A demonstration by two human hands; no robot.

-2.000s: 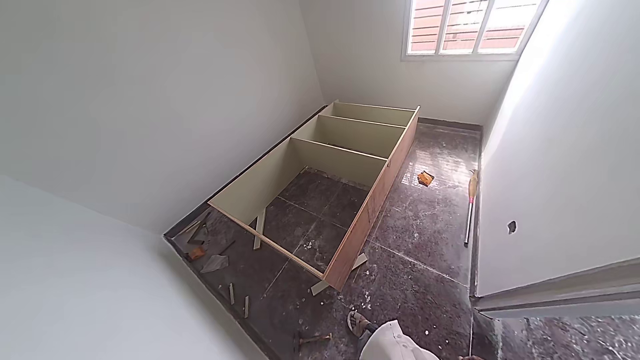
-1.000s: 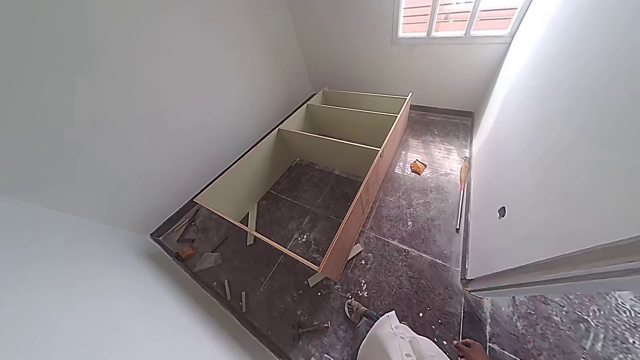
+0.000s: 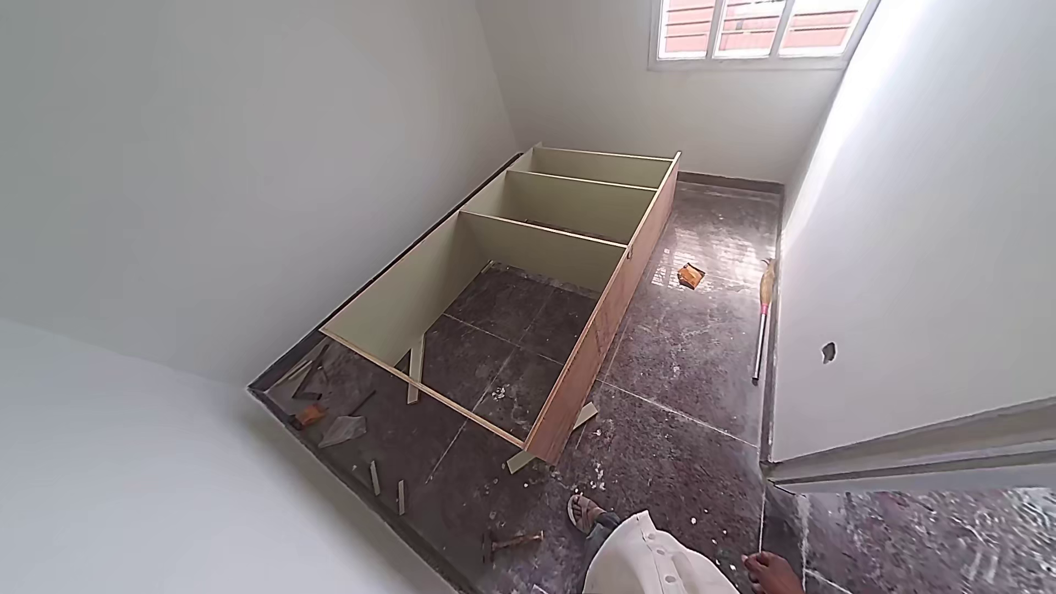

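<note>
A long wooden cabinet frame with crosswise shelf boards lies on the dark tiled floor, its inside pale green and its outer side brown. Flat wooden strips lie under its near part. At the bottom right edge is my right hand, fingers curled, with nothing plainly seen in it; it is nearest to the white shirt and the bare floor. My left hand is out of view. A hammer lies on the floor left of my sandalled foot.
A broom lies along the right wall, with an orange piece on the floor nearby. Wood offcuts, a grey flat scrap and another orange item lie at the left. A door frame edge juts at the right.
My right hand has come into view at the bottom edge. The cabinet frame and the things on the floor have stayed put.
</note>
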